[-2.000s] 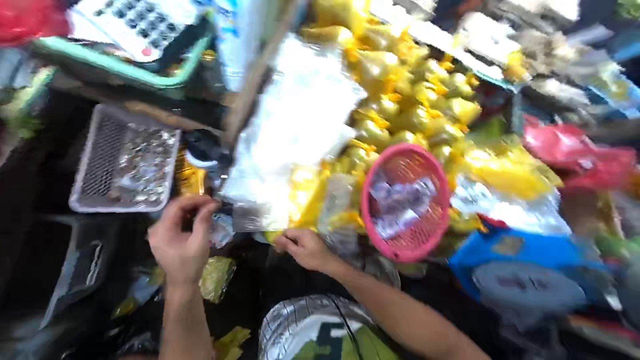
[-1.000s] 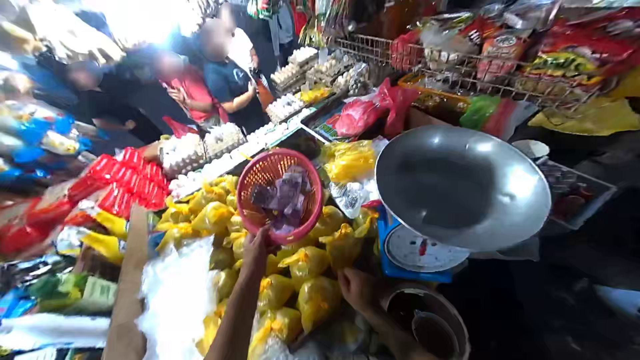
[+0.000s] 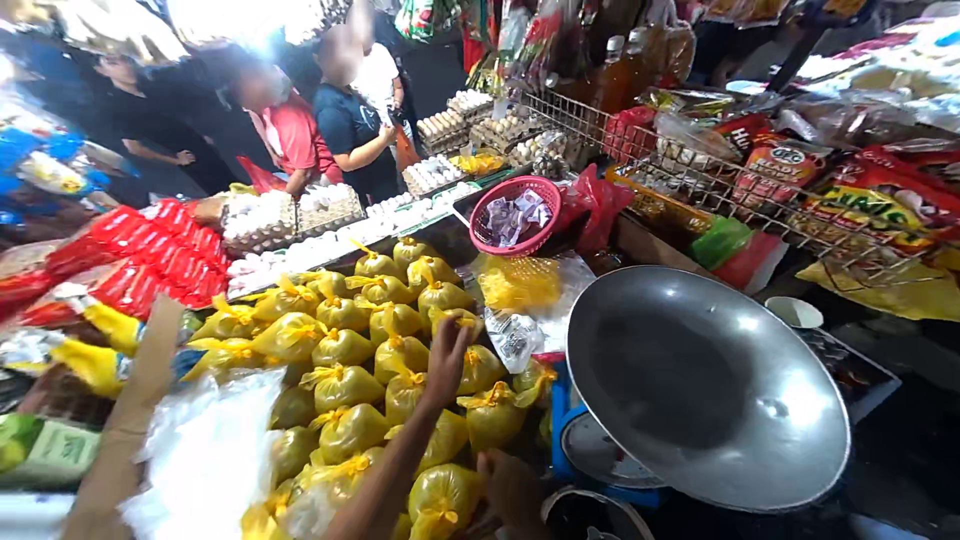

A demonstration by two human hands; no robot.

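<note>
My left hand (image 3: 450, 346) reaches over rows of knotted yellow plastic bags (image 3: 347, 384), its fingers at the knot of one bag; whether they grip it cannot be made out. Low in the view, my right hand (image 3: 508, 480) is beside the front bags, dark and partly blurred, its fingers unclear. Beyond the bags, a pink plastic basket (image 3: 553, 196) holds banknotes (image 3: 514, 217). It stands behind a folded yellow plastic packet (image 3: 519, 283). To the right, a wide metal pan (image 3: 675, 390) rests on a blue dial scale (image 3: 559, 427).
White plastic bags (image 3: 214, 450) lie by a wooden board (image 3: 124, 427) on the left. Egg trays (image 3: 330, 210) line the far edge, with people standing behind them. A wire rack (image 3: 705, 172) with packets runs along the right. A round container (image 3: 592, 510) is at the bottom.
The pink basket, held by my left hand one second ago, now stands farther back, let go. My left hand has moved onto the yellow bags. The view has swung up since the first frame.
</note>
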